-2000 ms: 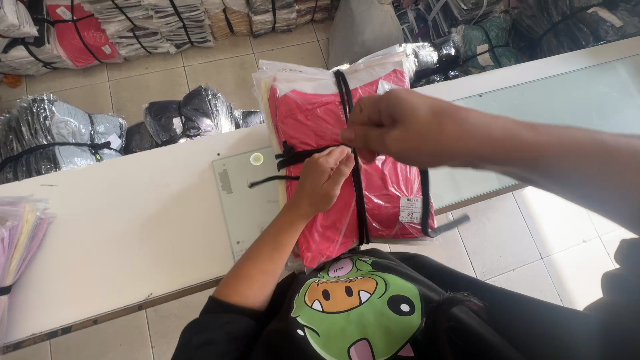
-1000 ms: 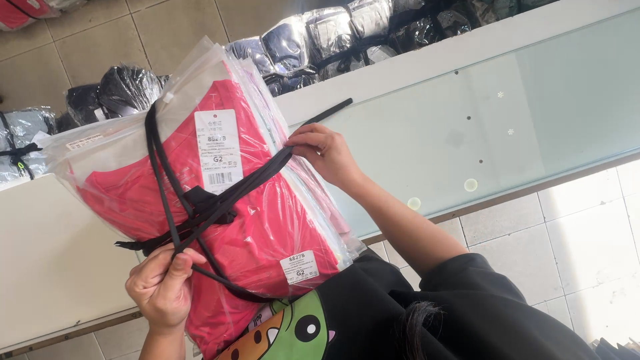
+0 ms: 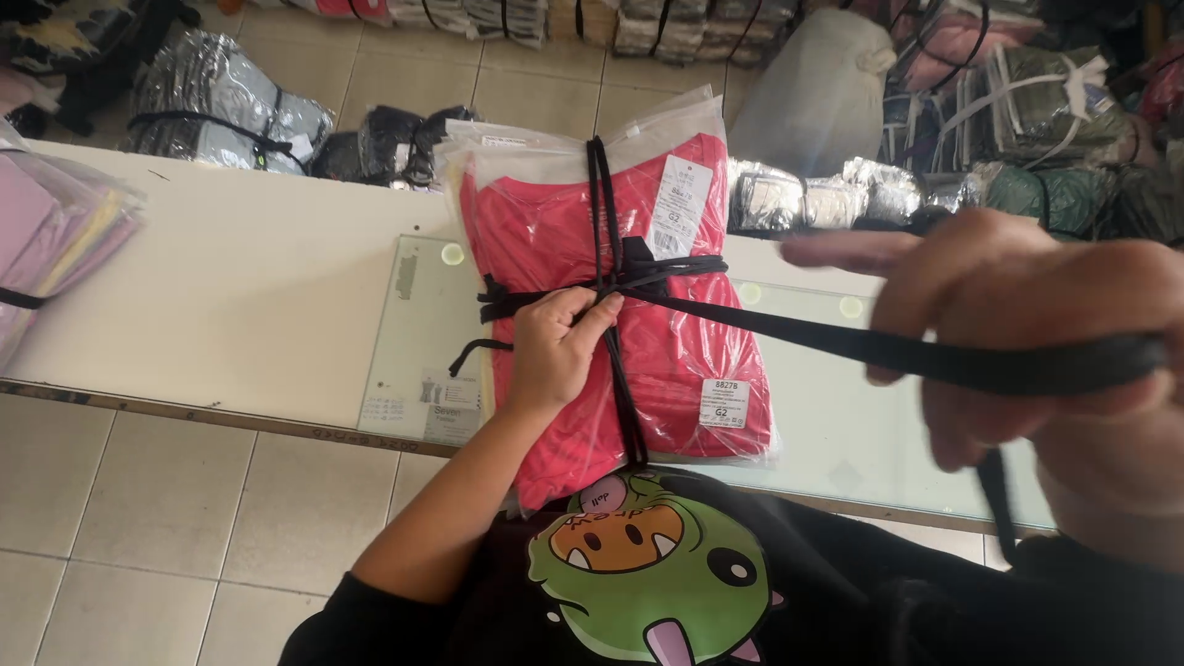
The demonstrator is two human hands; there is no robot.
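Note:
A stack of red garments in clear plastic bags [image 3: 675,351] lies on the counter in front of me, with printed tags on top. Black fabric cord [image 3: 786,328] wraps it both ways and crosses near the middle. My left hand [image 3: 564,342] pinches the cord at that crossing. Out to the right, close to the camera and blurred, my right hand [image 3: 1017,342] holds a length of the same cord, pulled taut from the crossing, its tail hanging below the hand. A short cord end sticks out at the stack's left side.
The white counter [image 3: 231,277] carries a glass panel [image 3: 832,416] under the stack. Bagged pink and yellow garments [image 3: 55,231] lie at the left end. Beyond the counter are tied garment bundles [image 3: 222,102] and a large grey sack [image 3: 814,92].
My right hand has moved away to the right, drawing the cord out. The stack, tilted a second ago, now lies flatter and straighter. My left hand has gone from the cord's left part to the crossing.

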